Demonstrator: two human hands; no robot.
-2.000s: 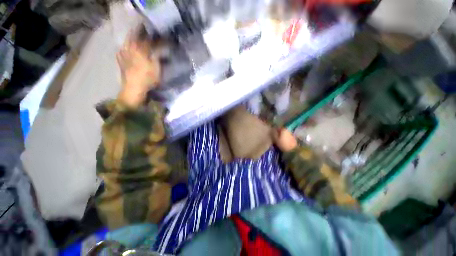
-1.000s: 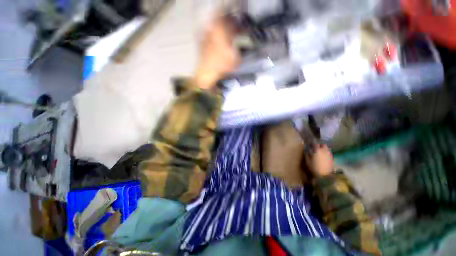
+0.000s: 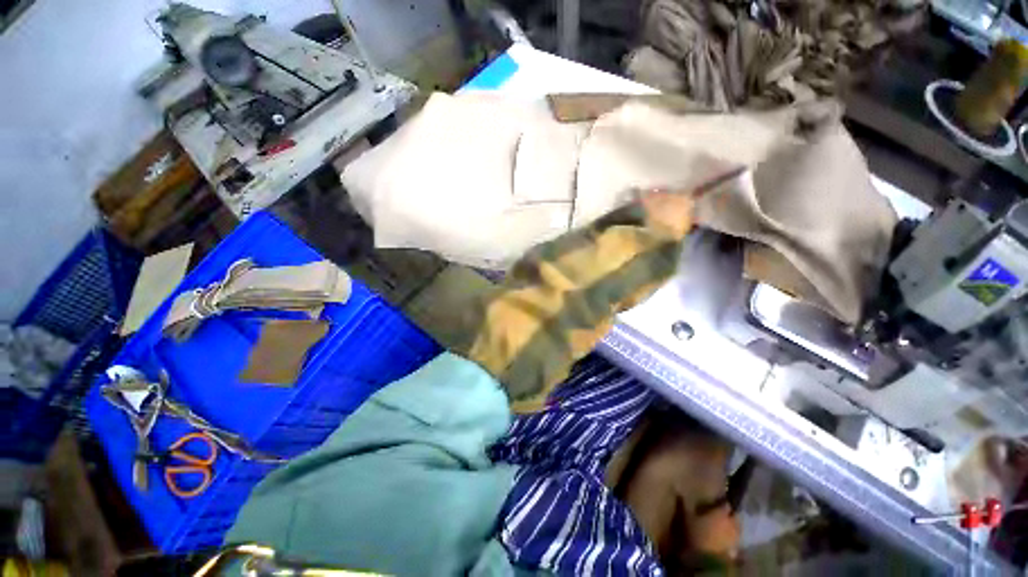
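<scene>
A large beige cloth panel lies across the white machine table, and its right part is draped in folds up to the overlock machine. A small squarish outline and a brown strip show on the panel. My left hand is at the panel's near edge by a fold; its fingers are partly hidden by cloth. The panel's right corner hangs over the shiny cloth plate. My right hand is low, dim and blurred, below the table edge, beside brown cloth at my lap. Its grip is unclear.
A blue crate at the left holds cloth strips, a brown piece and orange-handled scissors. Another sewing machine stands upper left. Crumpled taupe cloth lies behind the table. Red clamps are lower right, with a thread cone upper right.
The view has swung left, bringing the crate and other machine into fuller view. The beige panel now extends right, over the cloth plate. My left hand has moved from the machine area to the panel's near edge.
</scene>
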